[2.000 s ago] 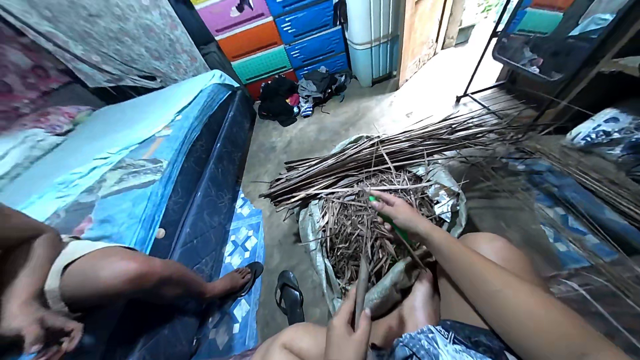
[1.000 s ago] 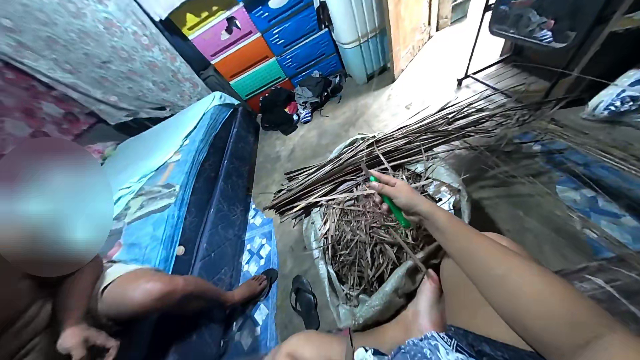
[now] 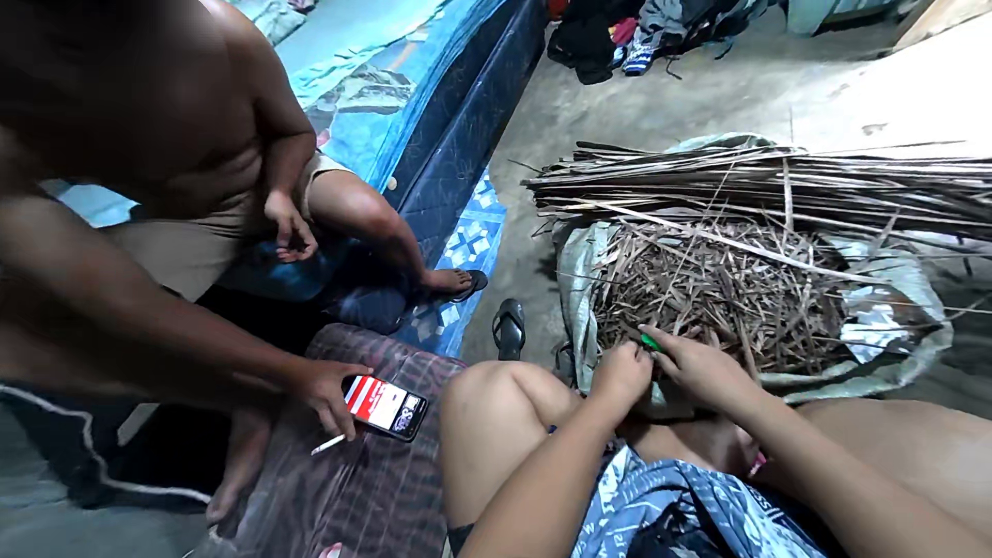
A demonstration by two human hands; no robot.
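Observation:
My right hand (image 3: pixel 701 368) is closed around a green-handled tool (image 3: pixel 649 341), perhaps a knife, of which only a bit of the handle shows. Beside it my left hand (image 3: pixel 624 376) has its fingers curled close to the tool; whether they hold anything is hidden. Both hands are over the near rim of an open woven plastic sack (image 3: pixel 577 287), full of short dry leaf-strip scraps (image 3: pixel 697 287). A bundle of long dry leaf midribs or stalks (image 3: pixel 736 182) lies across the sack's far side.
At the left sits another person, one hand (image 3: pixel 329 395) holding a smartphone (image 3: pixel 386 407) and a cigarette (image 3: pixel 328 445) above a dark checked cloth (image 3: pixel 387 480). A black flip-flop (image 3: pixel 509 329) lies on the floor left of the sack. Behind are a blue mattress (image 3: pixel 465 116) and piled clothes (image 3: pixel 589 39).
The view has swung down and left. My left hand, out of sight one second ago, is now beside my right hand. The other person's hand with the phone has come into view.

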